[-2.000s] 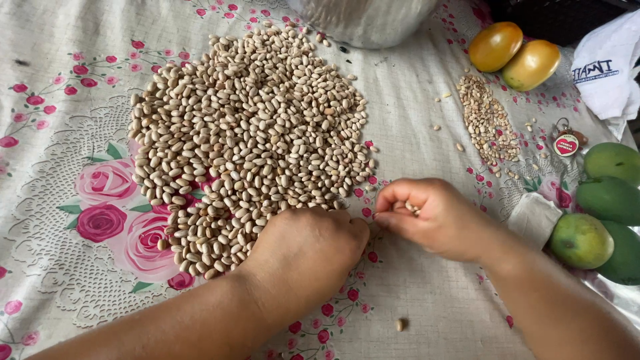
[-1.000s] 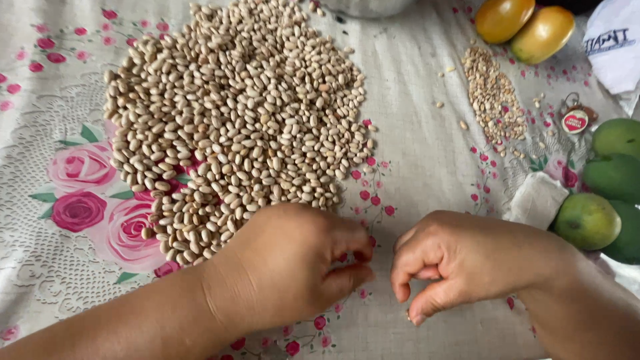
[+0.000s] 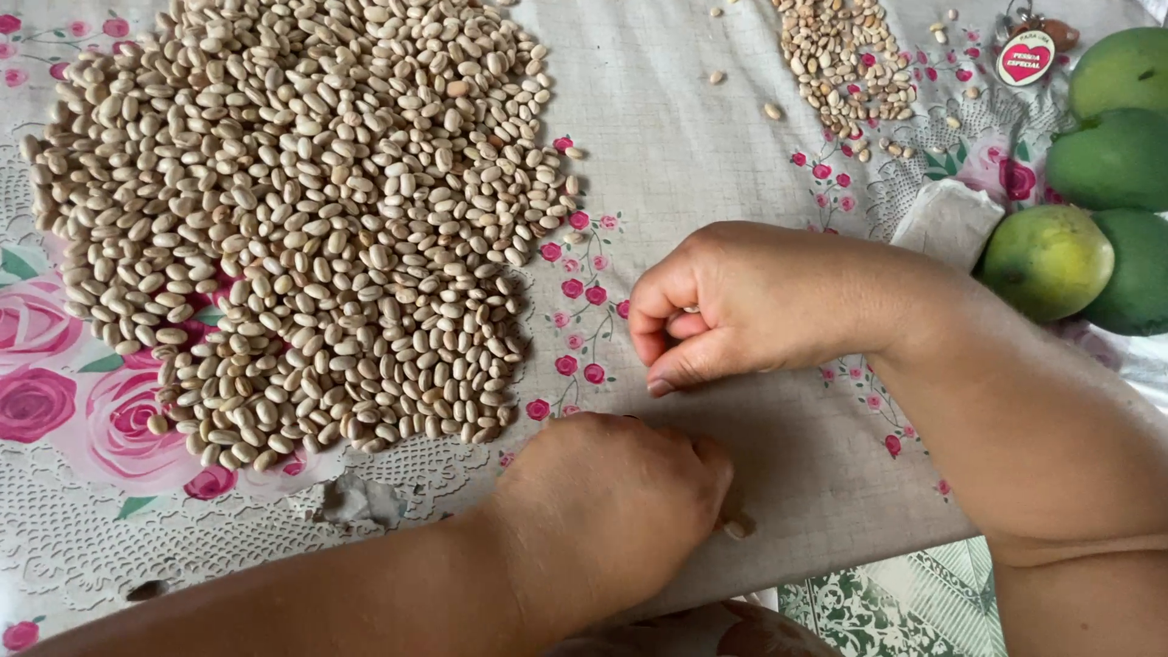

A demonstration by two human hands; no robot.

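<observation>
A broad pile of pale dried beans (image 3: 347, 201) covers the left half of a flowered tablecloth (image 3: 639, 109). My left hand (image 3: 620, 493) is low over the cloth, just below and right of the pile, back upward; its fingertips are hidden, so what it holds cannot be told. One bean (image 3: 735, 529) lies blurred at its right edge. Right above it, my right hand (image 3: 730, 310) hovers with curled fingers, thumb near the index finger; a bit of something pale shows inside the curl. A smaller heap of beans (image 3: 844, 64) lies beyond, at the top right.
Several green mangoes (image 3: 1118, 160) and a yellowish-green mango (image 3: 1048, 260) sit at the right, beside a white block-like object (image 3: 947, 224). A keyring with a heart tag (image 3: 1026, 57) lies above them. The table's front edge runs below my hands, with patterned floor tiles (image 3: 894, 602) beyond it.
My left hand has moved right and toward the table's front edge, away from the bean pile. My right hand is now above it rather than beside it. The view has shifted down.
</observation>
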